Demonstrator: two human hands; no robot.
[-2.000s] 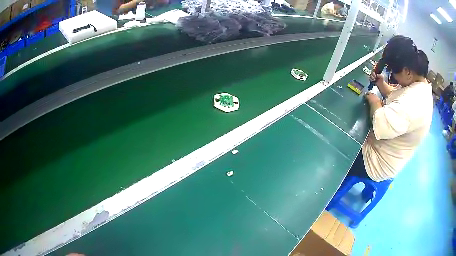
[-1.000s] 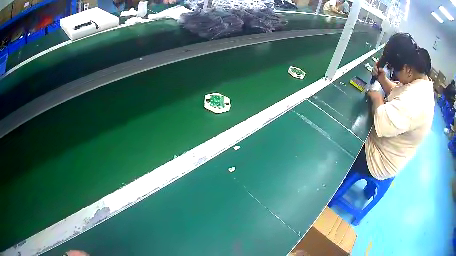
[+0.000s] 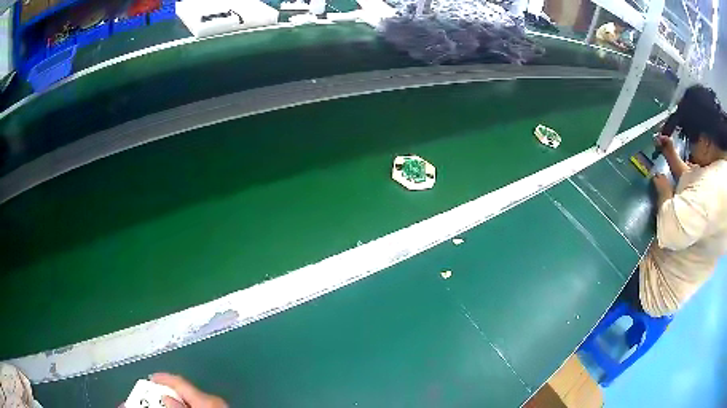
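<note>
My right hand (image 3: 195, 392) is at the bottom left, cut off by the lower edge. Its fingers are closed on a white cover (image 3: 147, 394) with small black marks, also partly cut off. My left hand is not visible. An open housing with a green circuit board (image 3: 414, 172) lies on the green conveyor belt (image 3: 239, 215). A second open housing (image 3: 548, 136) lies farther right on the belt, near the white post.
A worn white rail (image 3: 319, 267) separates belt and bench top (image 3: 359, 335). Two small pale bits lie on the bench. A seated person (image 3: 689, 215) works at right, above a blue stool (image 3: 630, 335). A cardboard box (image 3: 567, 388) stands below the bench edge. A patterned cloth shows at far left.
The view has turned left. My right hand has come further into the picture, and the white cover now shows in it. Both housings have drifted left along the belt relative to the post.
</note>
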